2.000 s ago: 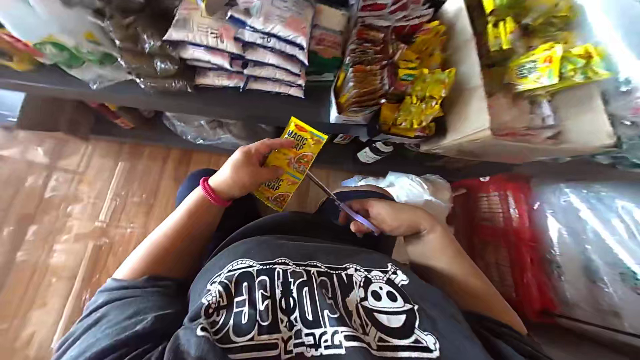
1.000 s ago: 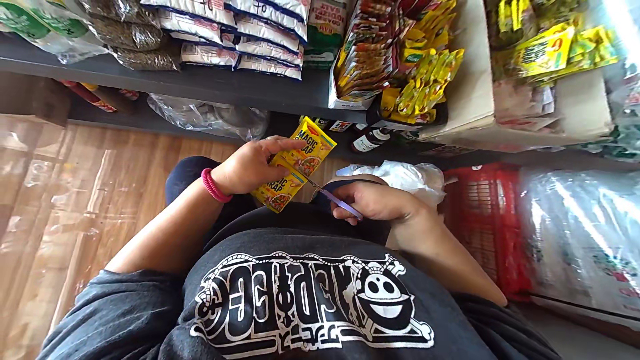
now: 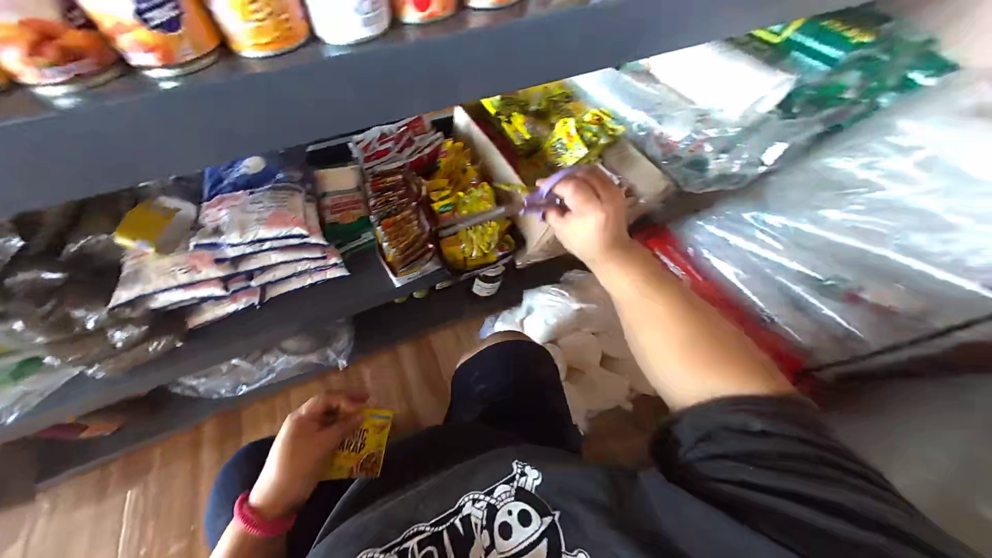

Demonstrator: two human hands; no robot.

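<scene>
My left hand, with a pink band at the wrist, holds a yellow seasoning sachet low over my lap. My right hand reaches up to the shelf, gripping purple-handled scissors. The blurred blades point left over a box of yellow sachets. A small yellow piece shows near the scissors; whether they touch it, I cannot tell. Red-brown sachets stand in rows just left of the yellow ones. More yellow packs lie in the carton behind my right hand.
White plastic packs are stacked left on the dark shelf. Cans line the shelf above. A small dark bottle stands beneath the sachet boxes. A red crate and clear plastic packaging are at right, white bags below.
My right hand has moved with the scissors from the sachets at my lap up to the shelf boxes. My left hand now holds one visible sachet, no longer the joined ones. The view has shifted.
</scene>
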